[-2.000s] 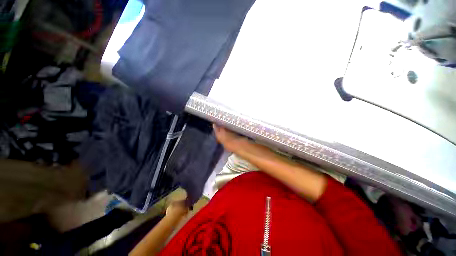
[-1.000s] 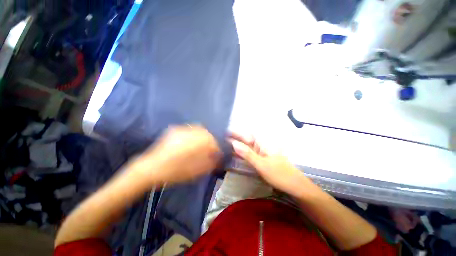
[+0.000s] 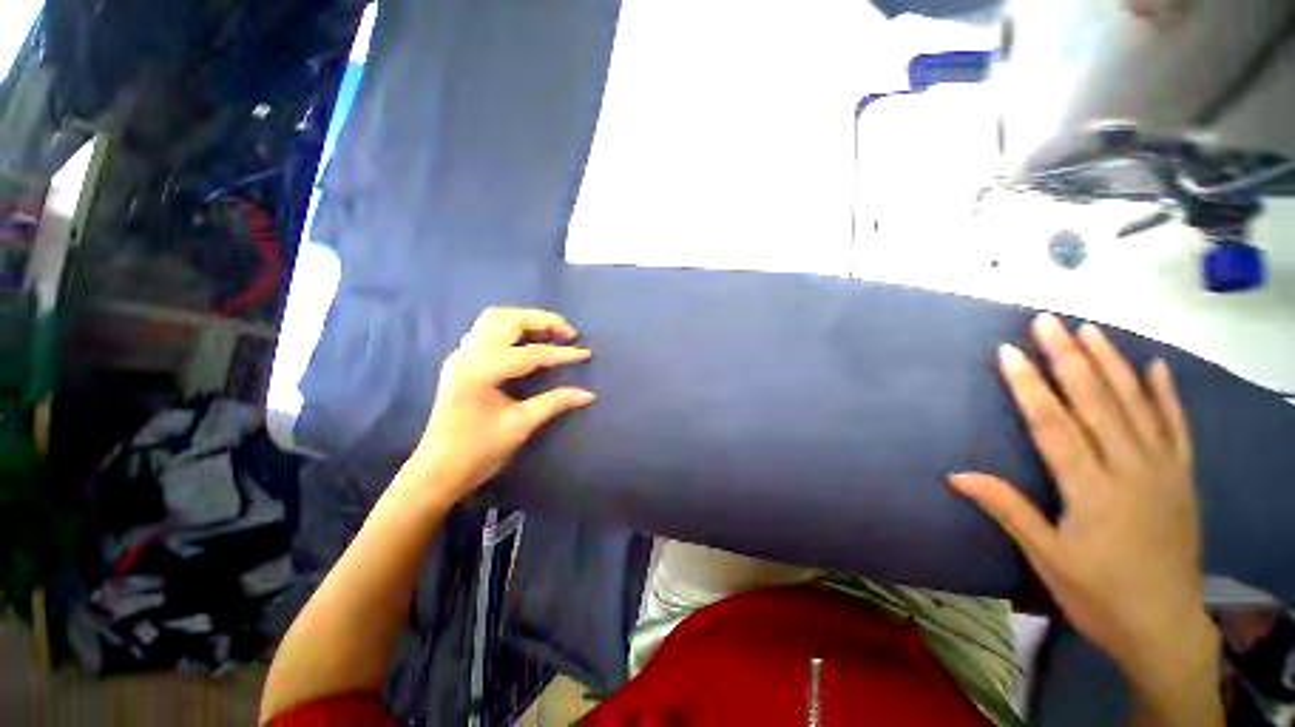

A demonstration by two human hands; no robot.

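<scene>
A dark grey-navy cut panel [image 3: 795, 412] lies flat across the front of the white table and covers its ruled edge. Its right end runs towards the right rim of the picture. My left hand [image 3: 497, 398] rests on the panel's left end, fingers apart and slightly bent, over the stack of cut pieces [image 3: 469, 156]. My right hand [image 3: 1108, 483] lies flat on the panel's right part, fingers spread. The needle area of the sewing machine [image 3: 1122, 185] is beyond the panel at upper right, blurred.
The white machine head [image 3: 1108, 71] stands at upper right, with a blue knob [image 3: 1231, 267] below it. Dark cloth and a metal frame [image 3: 490, 597] hang below the stack. A heap of grey and dark scraps [image 3: 199, 526] lies on the floor at left.
The panel now lies across the table's front, where bare white table and ruled edge showed before. My right hand has moved right and spread on it; my left hand has moved onto its left end.
</scene>
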